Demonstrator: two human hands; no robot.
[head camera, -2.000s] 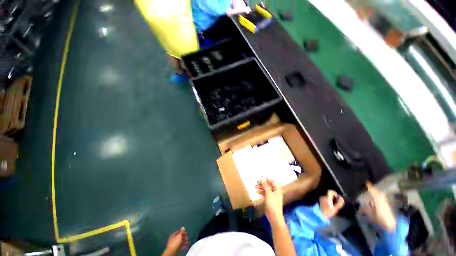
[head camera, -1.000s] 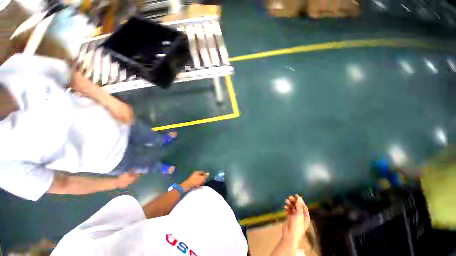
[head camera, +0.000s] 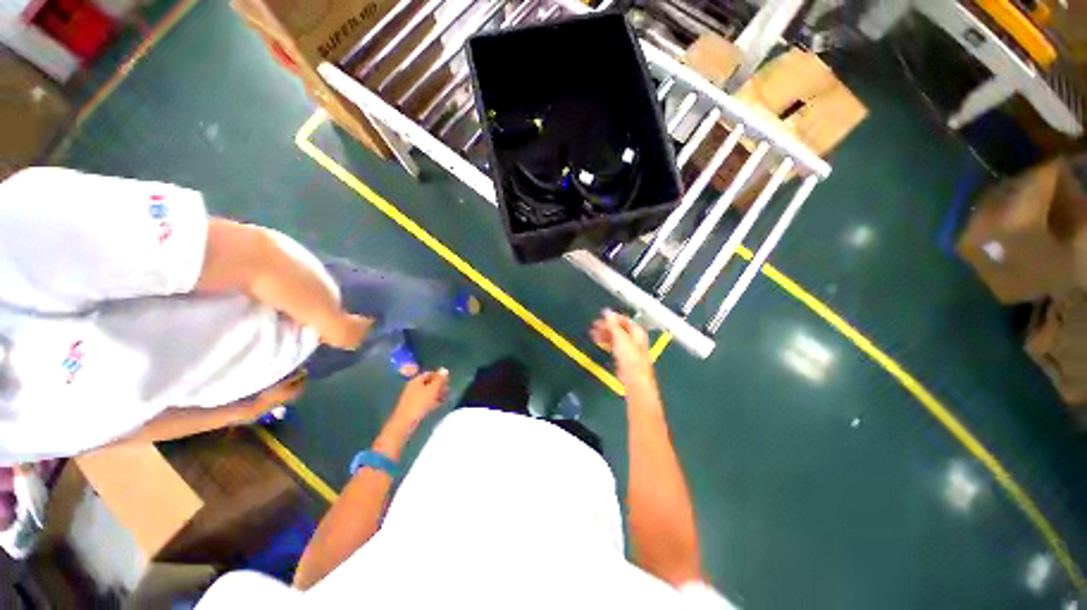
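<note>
A black tote (head camera: 542, 244) stands on the roller conveyor in front of me, at the top middle. Coiled black cables (head camera: 542, 173) with small white, blue and yellow spots lie inside it, mostly toward its near end. My left hand (head camera: 420, 396) is low in front of my body, below the tote, fingers loosely curled, with nothing visible in it. My right hand (head camera: 622, 341) is near the conveyor's front edge, below the tote, fingers partly bent and apart, empty. Neither hand touches the tote.
The roller conveyor (head camera: 763, 226) runs across the top. A person in a white shirt (head camera: 143, 322) stands at the left. Open cartons (head camera: 143, 500) lie at the lower left, a carton (head camera: 322, 36) stands behind the conveyor's left end, and more cartons (head camera: 1025, 232) are at the right.
My view has turned from the workbench with cartons to the roller conveyor. The black tote is now nearer and centred. My right hand has moved from above the open carton to the conveyor's edge.
</note>
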